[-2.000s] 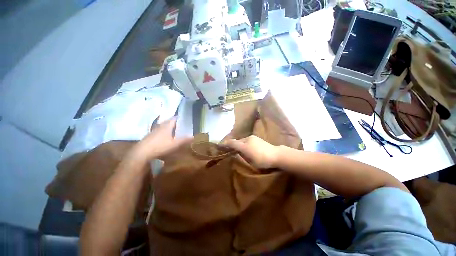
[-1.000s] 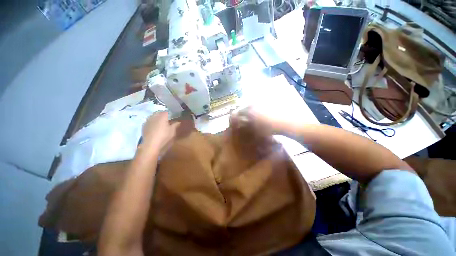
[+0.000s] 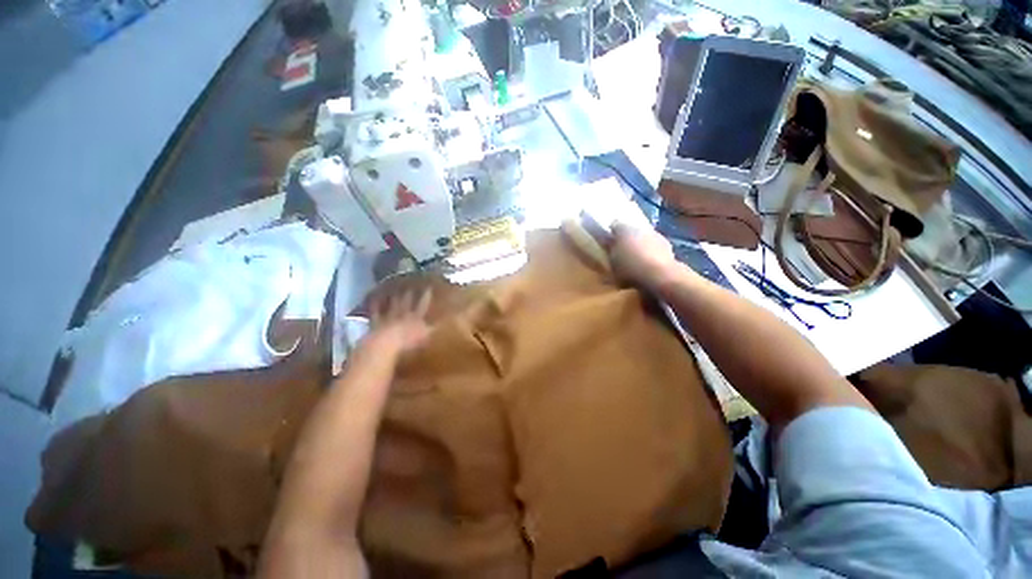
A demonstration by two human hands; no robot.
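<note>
A large brown garment panel (image 3: 600,418) with a seam down it lies spread in front of the sewing machine (image 3: 402,181). Its far edge reaches the yellow-gold clamp frame (image 3: 484,238) under the machine head. My left hand (image 3: 398,320) lies on the panel's left part, fingers spread and slightly blurred. My right hand (image 3: 634,253) is at the panel's far right edge, to the right of the clamp frame, with the cloth edge at its fingers. The needle area is hidden by the head and glare.
White cloth (image 3: 215,305) and brown pieces (image 3: 170,452) are heaped at the left. At the right are a grey screen (image 3: 736,111), a tan handbag (image 3: 883,153) and dark snips with cord (image 3: 792,296). More brown cloth (image 3: 962,418) lies by my right elbow.
The panel's far edge has spread out toward the clamp frame. My right hand has moved to the panel's far right edge; my left hand has come down flat on the cloth.
</note>
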